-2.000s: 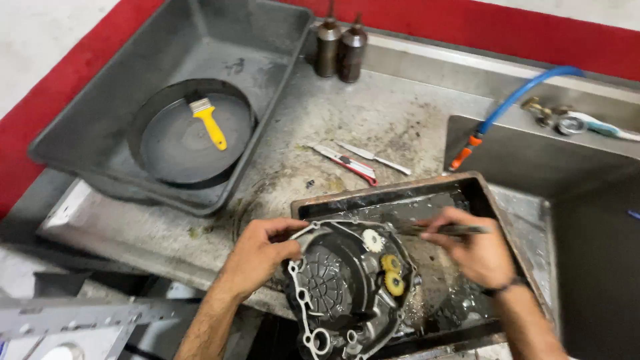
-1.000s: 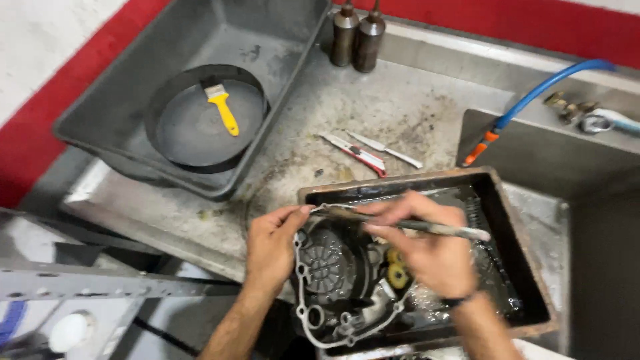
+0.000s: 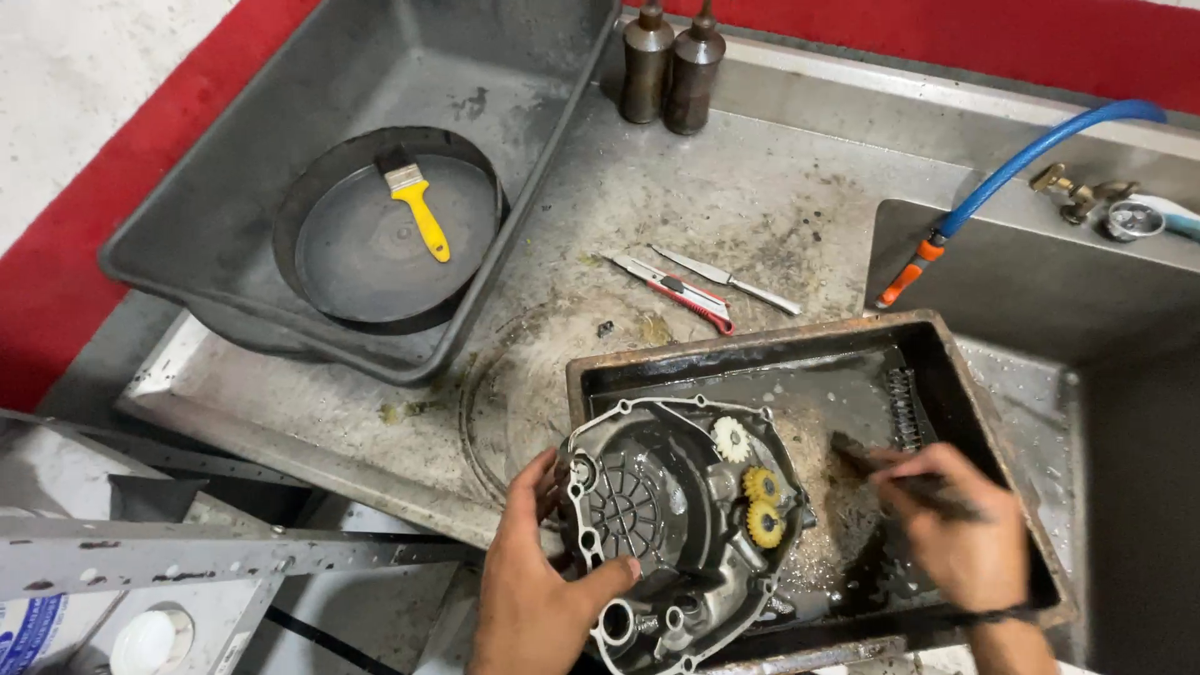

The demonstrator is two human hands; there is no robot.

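Observation:
My left hand [image 3: 558, 581] grips the left rim of a metal engine cover [image 3: 694, 562], its thumb over the inside edge. One white and two yellow plastic gears [image 3: 764, 523] sit in the cover, which rests over the left part of a rusty metal tray [image 3: 984, 450]. My right hand [image 3: 956, 525], blurred, holds a thin-handled brush [image 3: 872, 459] low over the wet, gritty liquid in the tray, to the right of the cover. A coiled spring [image 3: 903, 408] lies near the tray's far right corner.
Behind the tray lie a red utility knife [image 3: 670, 291] and a metal table knife [image 3: 727, 278]. A grey tub [image 3: 525, 220] holds a round pan [image 3: 394, 323] with a yellow paintbrush [image 3: 424, 214]. Two dark bottles [image 3: 694, 80], a blue hose [image 3: 1031, 159] and a sink [image 3: 1144, 347] stand farther back or right.
My right hand has moved from above the cover's upper rim, right to the liquid in the tray, still holding the brush. My left hand has moved lower along the cover's left side.

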